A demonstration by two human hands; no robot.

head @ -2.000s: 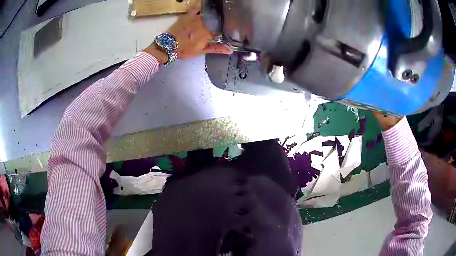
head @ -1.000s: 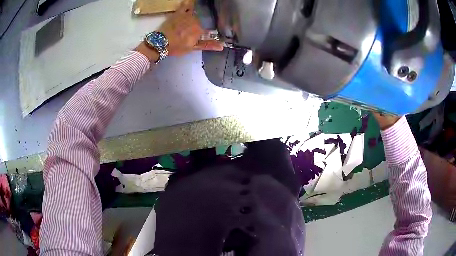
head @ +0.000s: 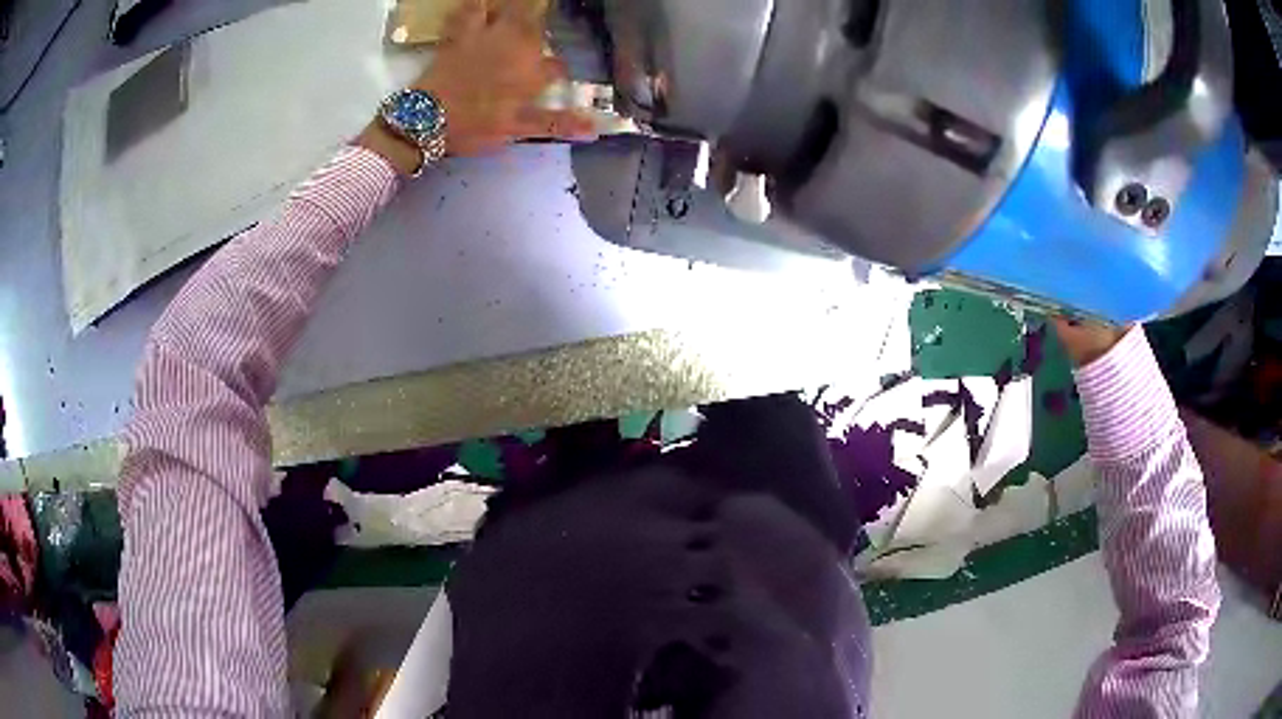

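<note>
The cutting machine (head: 872,127), grey metal with a blue band and black handle, fills the upper right. Its grey base plate (head: 619,197) shows below the motor body on the table. My left hand (head: 492,84), with a watch at the wrist, lies slightly blurred on the white pattern sheet (head: 253,155), fingers towards the machine's front metal parts. Whether it grips anything cannot be told. Dark fabric edge shows under the sheet. My right hand (head: 1090,334) is mostly hidden behind the machine's blue end; only the wrist side shows.
A grey flat weight (head: 146,103) lies on the sheet at the left. A tan wooden block (head: 419,20) is partly behind my left hand. The table's worn beige edge (head: 478,400) runs across the middle. Below it, white and purple scraps (head: 935,485) lie on a green surface.
My left hand has moved a little to the left with its forearm. The machine has shifted slightly left. The sheet and weight appear slightly further right. My right arm has barely moved.
</note>
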